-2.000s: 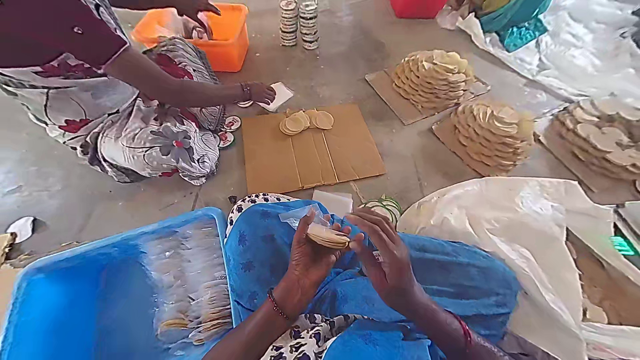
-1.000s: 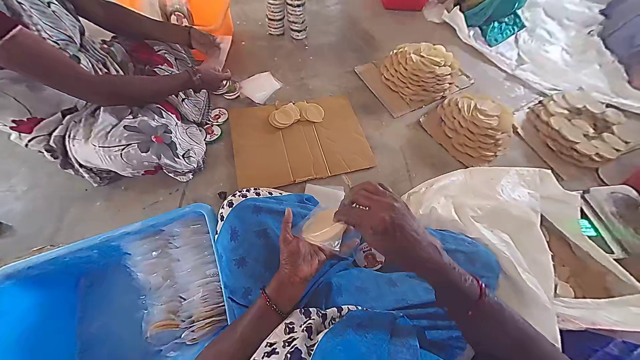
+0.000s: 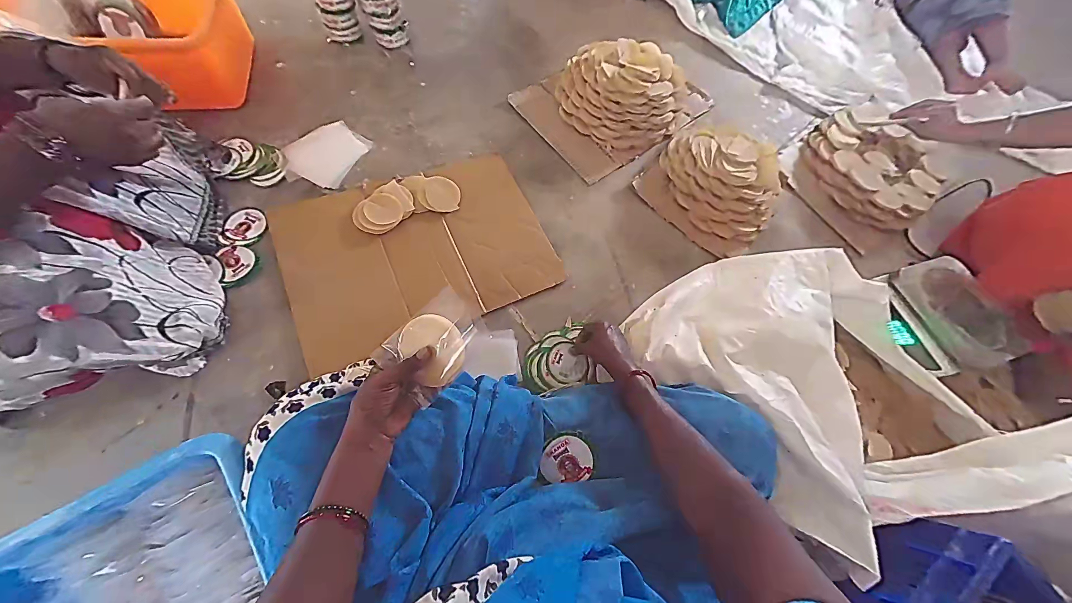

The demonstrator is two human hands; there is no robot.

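Observation:
My left hand (image 3: pixel 394 392) grips a clear plastic bag (image 3: pixel 452 314) with a stack of round, pale flat discs (image 3: pixel 431 339) inside it. My right hand (image 3: pixel 605 347) touches the edge of a pile of round printed labels (image 3: pixel 557 360) with green rims, on the floor by my knee; whether a label is between the fingers cannot be told. One round label (image 3: pixel 568 458) lies on the blue cloth over my lap. Left of the pile are white sheets (image 3: pixel 494 352). Beyond my hands, several discs (image 3: pixel 385 208) rest on a flat cardboard sheet (image 3: pixel 511 251).
A blue tub (image 3: pixel 213 452) stands at lower left, an orange tub (image 3: pixel 226 59) at upper left beside a co-worker's hands (image 3: pixel 100 126). Disc heaps (image 3: pixel 624 92) sit on cardboard at upper right, where another person's hand (image 3: pixel 930 121) reaches. A scale (image 3: pixel 930 327) and white sacking (image 3: pixel 720 310) lie right.
My right hand has moved away from the bagged discs to the label pile. My left hand still holds the bag. At right, another person's hand has come to a disc heap.

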